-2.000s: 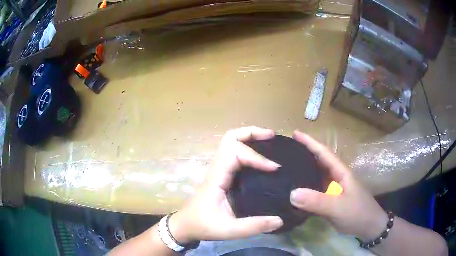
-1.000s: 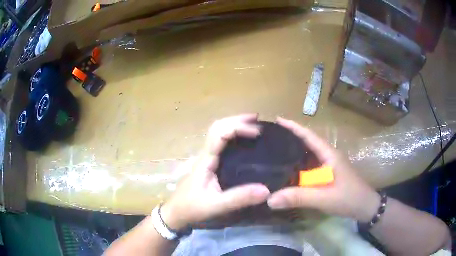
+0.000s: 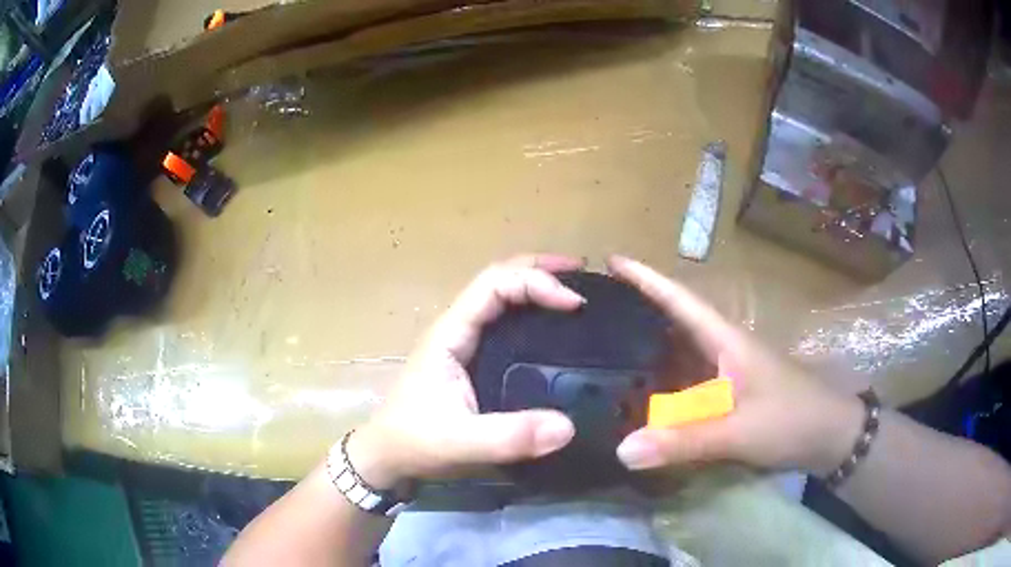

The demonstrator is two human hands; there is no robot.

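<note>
A round black mesh speaker body [image 3: 532,343] is held between my two bare hands, above the near edge of the bench. A dark cover plate [image 3: 565,390] lies on the face turned up to me, with an orange strap [image 3: 690,403] sticking out at its right end. My left hand [image 3: 471,382] grips the left side, thumb on the near face and fingers over the far rim. My right hand [image 3: 732,388] grips the right side, its thumb just below the strap. Part of the speaker is hidden by my hands.
Several black speakers [image 3: 111,246] with white logos stand at the left. Loose black-and-orange pieces [image 3: 200,166] lie beside them. A pale flat strip [image 3: 702,202] lies near a silver metal box [image 3: 834,144] at right, with a cable [image 3: 962,238] by it. Cardboard edging [image 3: 443,33] runs along the back.
The speaker has turned in my hands, so the cover plate now shows on its upper face. The orange strap is fully visible and points right. Both hands still hold the speaker.
</note>
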